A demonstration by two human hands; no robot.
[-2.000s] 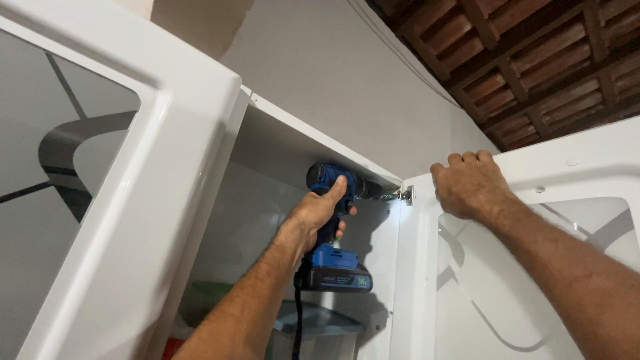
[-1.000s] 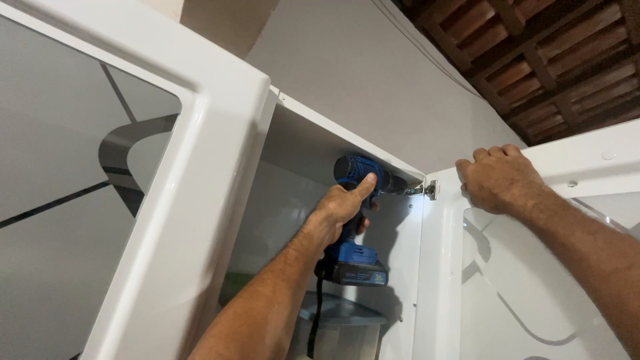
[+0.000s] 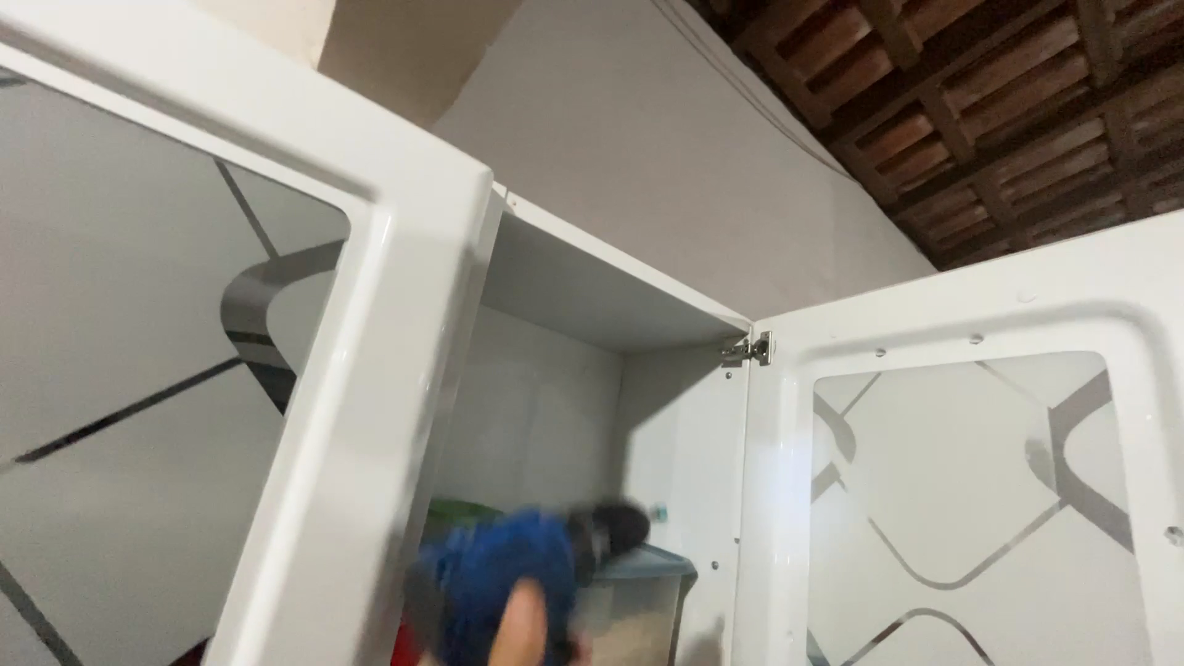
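Note:
At the bottom centre, blurred by motion, is a blue and black cordless drill (image 3: 518, 573), its chuck pointing right. My left hand (image 3: 523, 629) is closed round it; only the thumb and a little of the fingers show. The drill is in front of the open white wall cabinet (image 3: 629, 277), below its top panel. A metal hinge (image 3: 754, 349) joins the cabinet's side panel to the top corner of the right door (image 3: 786, 388), which stands open. My right hand is out of view.
Another white door (image 3: 370, 370) with a patterned glass panel fills the left side. Inside the cabinet are a clear plastic container with a bluish lid (image 3: 638, 601) and something green (image 3: 462, 511). A grey wall and a tiled wooden roof (image 3: 999, 102) rise behind.
My left hand has brought the drill down and away from the top hinge. My right hand has let go of the right door's top edge and left the view.

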